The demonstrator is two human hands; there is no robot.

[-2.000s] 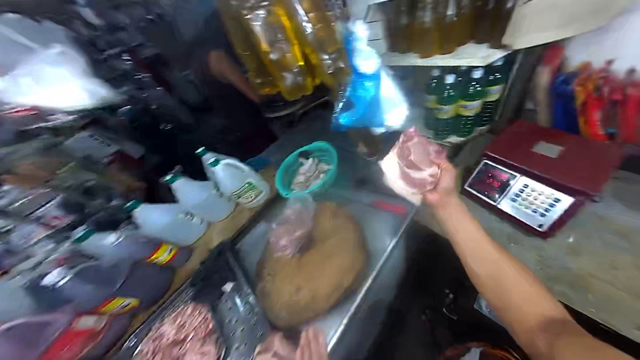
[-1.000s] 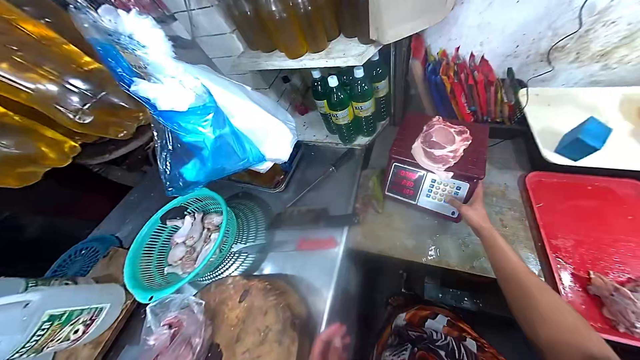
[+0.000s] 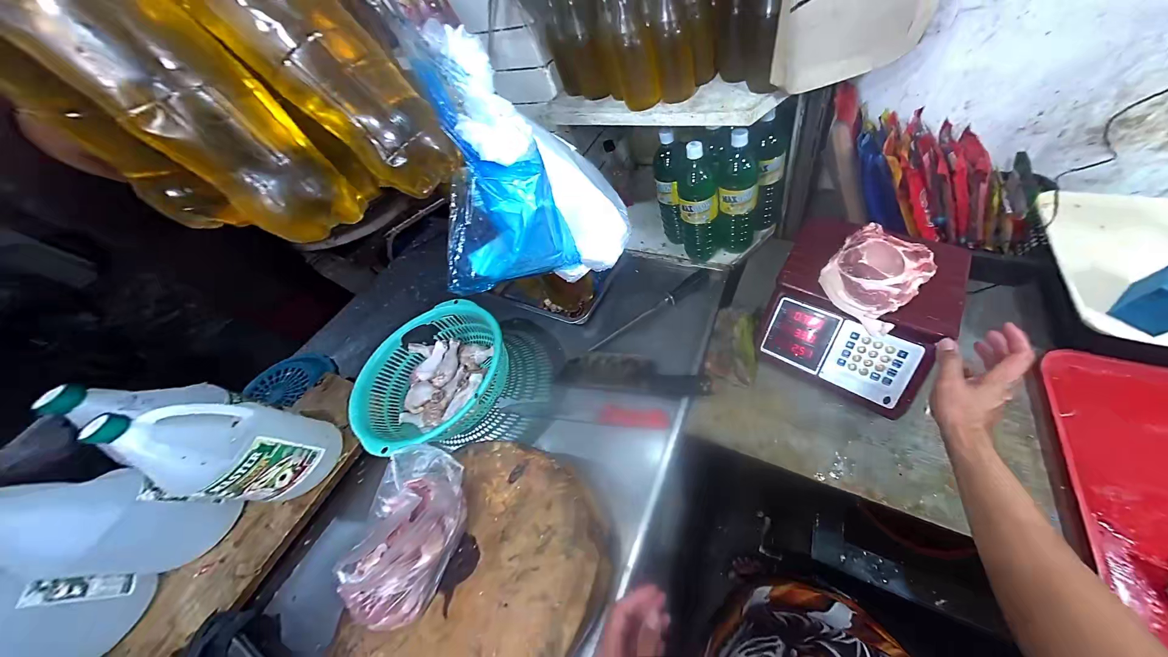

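Observation:
A slab of raw pork [image 3: 878,272] lies on top of a dark red digital scale [image 3: 922,315], whose display is lit. My right hand [image 3: 981,379] is just right of the scale's keypad, palm up with the fingers spread and nothing in it. At the bottom edge, beside the round wooden chopping block [image 3: 538,547], my left hand [image 3: 636,622] is partly in view and blurred; no object shows in it. A clear plastic bag of raw meat [image 3: 408,547] rests on the block's left side. A teal basket [image 3: 365,401] behind the block holds pale meat pieces.
Large oil bottles [image 3: 274,100] and a blue and white plastic bag [image 3: 534,210] hang at upper left. White jugs [image 3: 228,447] line the left. A long thin tool [image 3: 648,310] lies behind. Green bottles [image 3: 698,201] stand on a shelf. A red tray [image 3: 1104,438] is at right.
The raw pork, in my right hand two seconds ago, is on the scale. My right hand has moved off the keypad to the right. The view has swung right.

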